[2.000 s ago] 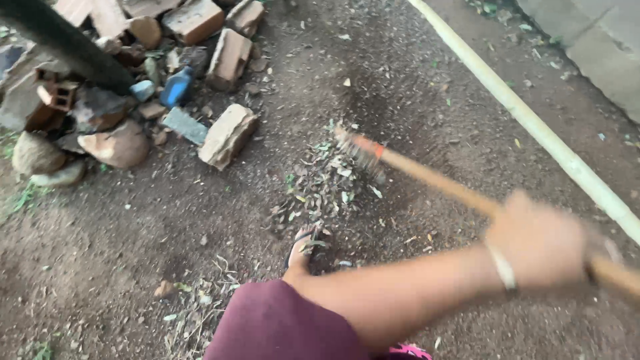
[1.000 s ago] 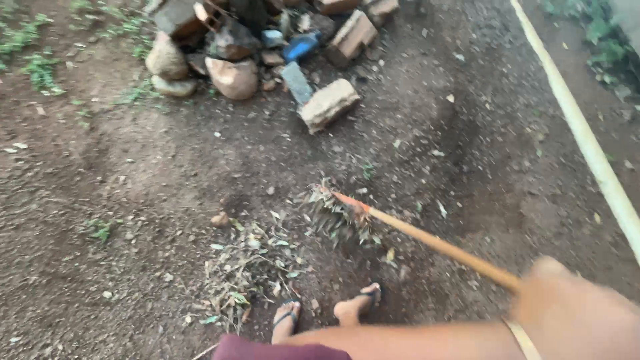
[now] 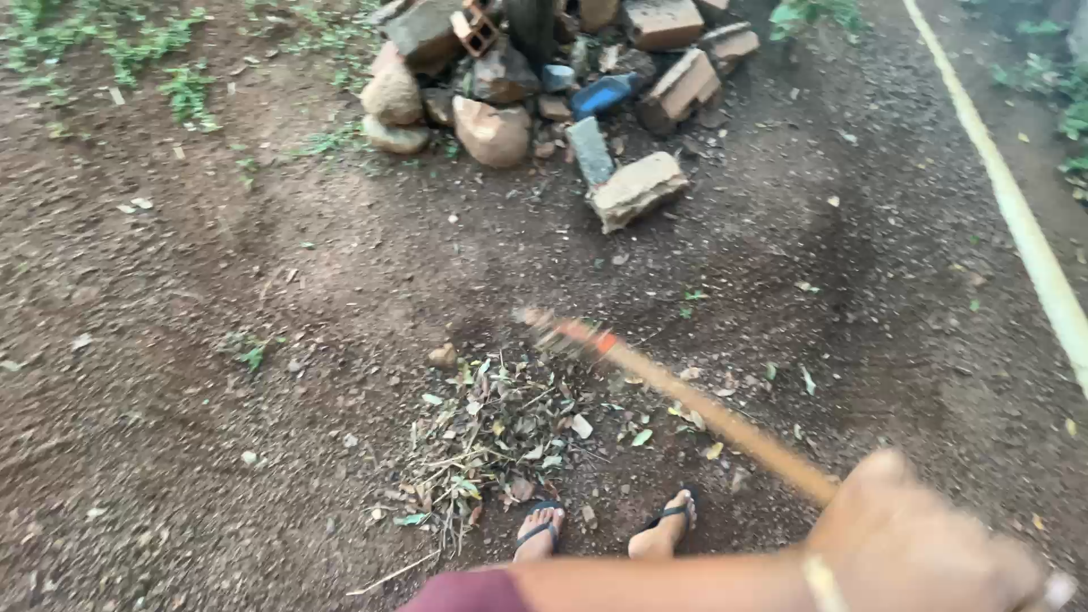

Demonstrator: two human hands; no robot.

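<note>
My left hand (image 3: 918, 531), blurred and with a pale band at its wrist, is closed around the light wooden handle of a rake (image 3: 722, 416). From the hand the handle slopes up and left to a narrow, blurred head with an orange-red part by it. This head is just above the right side of a heap of dry leaves and twigs (image 3: 497, 421); whether it touches the ground I cannot tell. My right hand cannot be made out. Below the heap are my feet in dark flip-flops, the left foot (image 3: 537, 534) beside the heap's lower edge.
Stones, bricks and a blue plastic object (image 3: 602, 95) lie piled around a dark post (image 3: 531, 34) at the top. A broken block (image 3: 637, 189) lies at the pile's near side. A long pale pole (image 3: 1003, 187) runs down the right. Green weeds (image 3: 187, 89) grow at upper left.
The rake head has moved from over the leaf litter to the heap's upper right edge. More of the heap shows now. The view has shifted left since the oldest frame.
</note>
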